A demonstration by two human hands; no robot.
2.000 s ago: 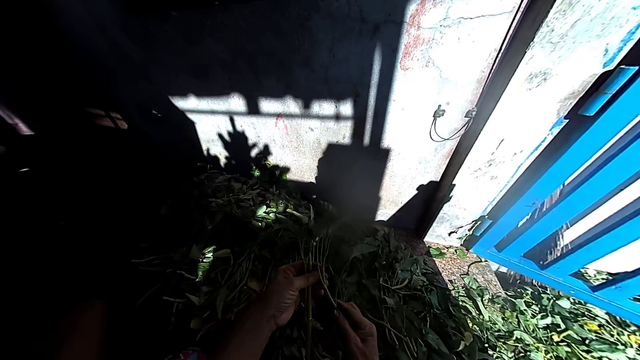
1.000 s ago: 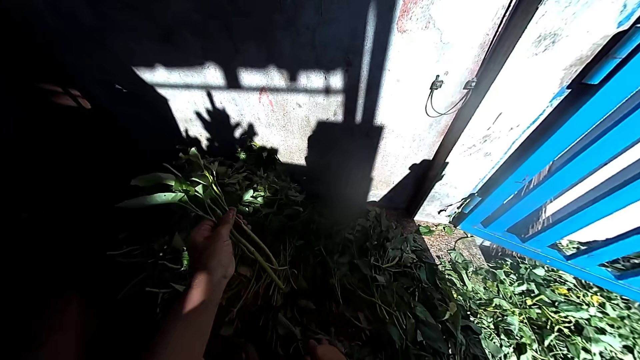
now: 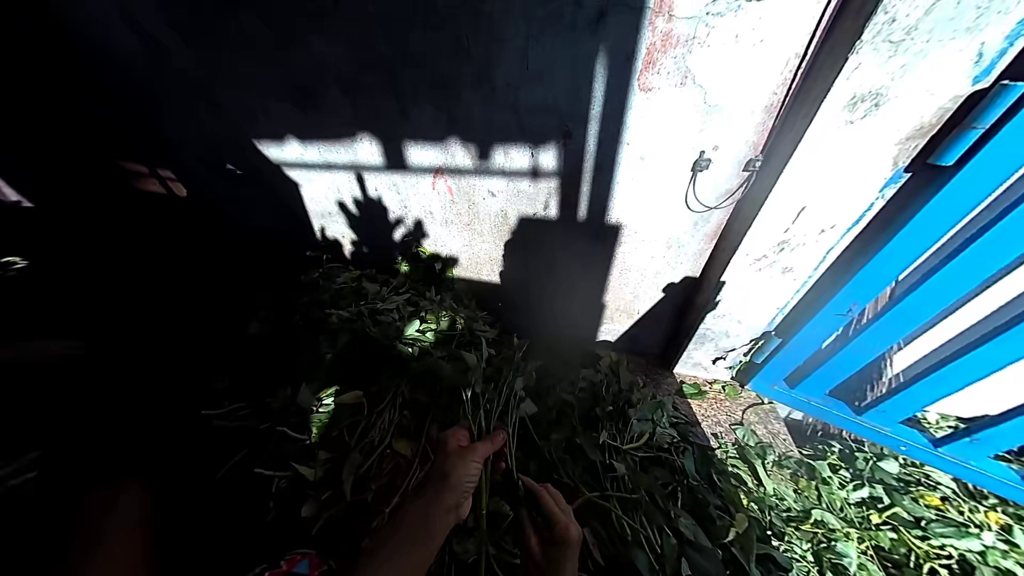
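Note:
Low in the head view, my left hand [image 3: 464, 468] is closed around several thin green plant stems [image 3: 482, 512], thumb on top. Their leafy ends point away from me, and the lower stems run down between my hands. My right hand [image 3: 552, 524] is just to the right and lower, its fingers curled beside the stems; shade hides whether it grips any. Both hands are over a large heap of leafy cut vines [image 3: 384, 320], mostly in deep shadow, with a few sunlit leaves.
A pale, worn wall [image 3: 480, 216] with shadows across it stands behind the heap. Black cable [image 3: 704, 206] hangs on it beside a dark post [image 3: 760, 184]. A blue metal gate [image 3: 864, 400] slants in at the right, with sunlit leafy vines [image 3: 880, 512] below and beyond it.
One second ago my left hand held a leafy bunch out to the left; now it is nearer the middle with stems in it. My right hand has come further into view.

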